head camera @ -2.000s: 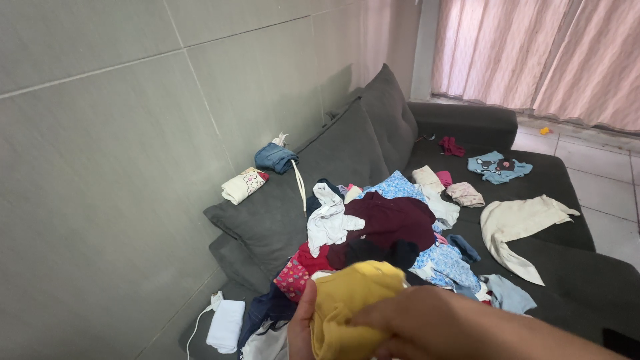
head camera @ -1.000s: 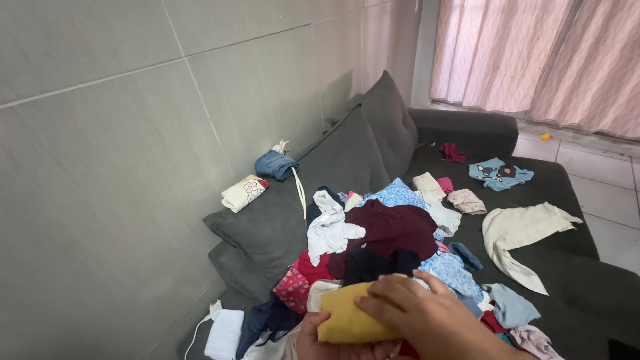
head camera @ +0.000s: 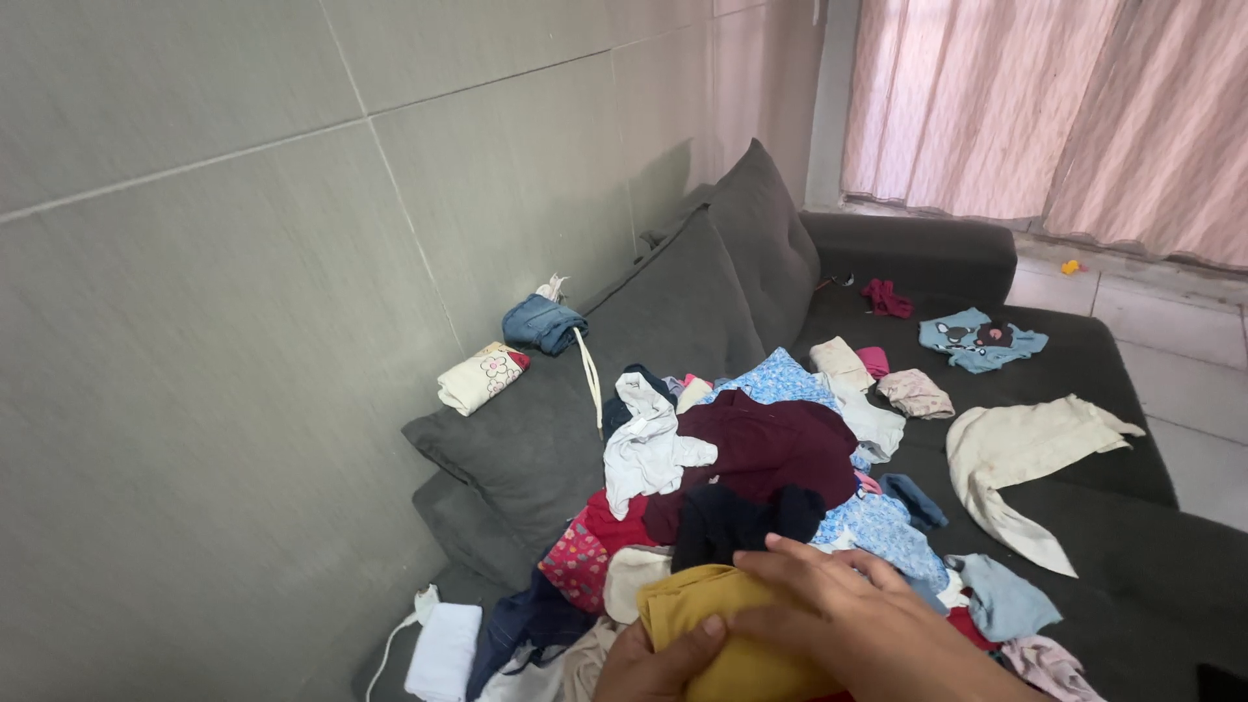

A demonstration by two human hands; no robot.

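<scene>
A folded mustard-yellow cloth garment [head camera: 726, 624] is at the bottom centre of the head view. My left hand [head camera: 658, 663] grips its left side, thumb on top. My right hand [head camera: 829, 604] lies flat over its right part, fingers extended. Behind it spreads a heap of clothes on the grey sofa: a maroon garment [head camera: 770, 444], a black garment [head camera: 741, 522], a white garment [head camera: 648, 448], blue floral cloth [head camera: 877, 531] and a red patterned cloth [head camera: 577, 565]. The underside of the yellow garment is hidden.
Rolled jeans [head camera: 544, 324] and a rolled cream cloth [head camera: 483, 378] rest atop the sofa cushion by the tiled wall. A folded white cloth [head camera: 444, 651] lies beside a white cable. Cream trousers [head camera: 1004, 448] and a light blue garment [head camera: 980, 339] lie on the right seat.
The yellow garment, loosely bunched two seconds ago, is now a flatter folded bundle. My right hand has moved from gripping the cloth to lying over it.
</scene>
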